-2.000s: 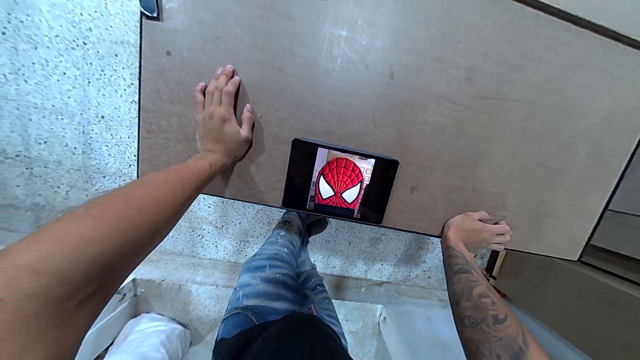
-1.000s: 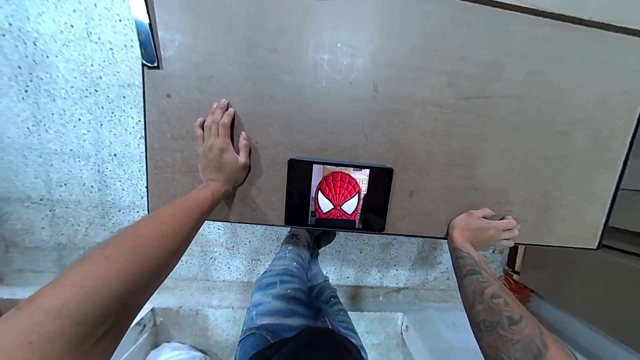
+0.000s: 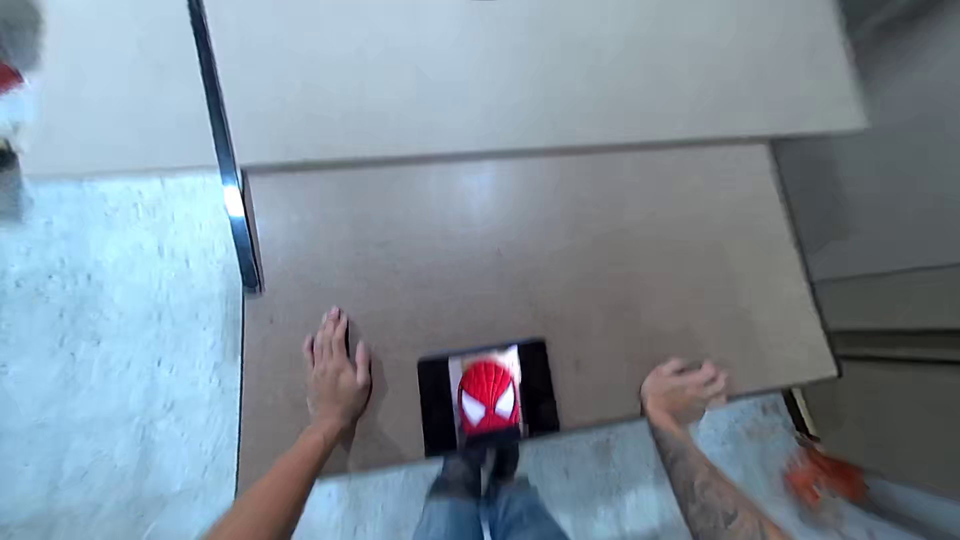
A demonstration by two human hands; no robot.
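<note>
My left hand (image 3: 337, 371) lies palm down on the brown tabletop (image 3: 510, 255), its thumb apart from the fingers, holding nothing. To its right, near the front edge, a black tablet (image 3: 489, 397) lies flat and shows a red mask with white eyes. My right hand (image 3: 684, 390) rests at the front edge of the table, right of the tablet, with its fingers curled. What lies under that palm is hidden.
A pale raised panel (image 3: 525, 75) runs along the table's far side. A dark metal strip (image 3: 221, 150) stands at the left. Grey cabinets (image 3: 892, 390) are on the right. A blurred orange object (image 3: 825, 476) is at the lower right, over the speckled floor (image 3: 112, 360).
The view has shifted to show more of the table's far side and the pale panel. Both hands and the tablet keep about the same places on the table.
</note>
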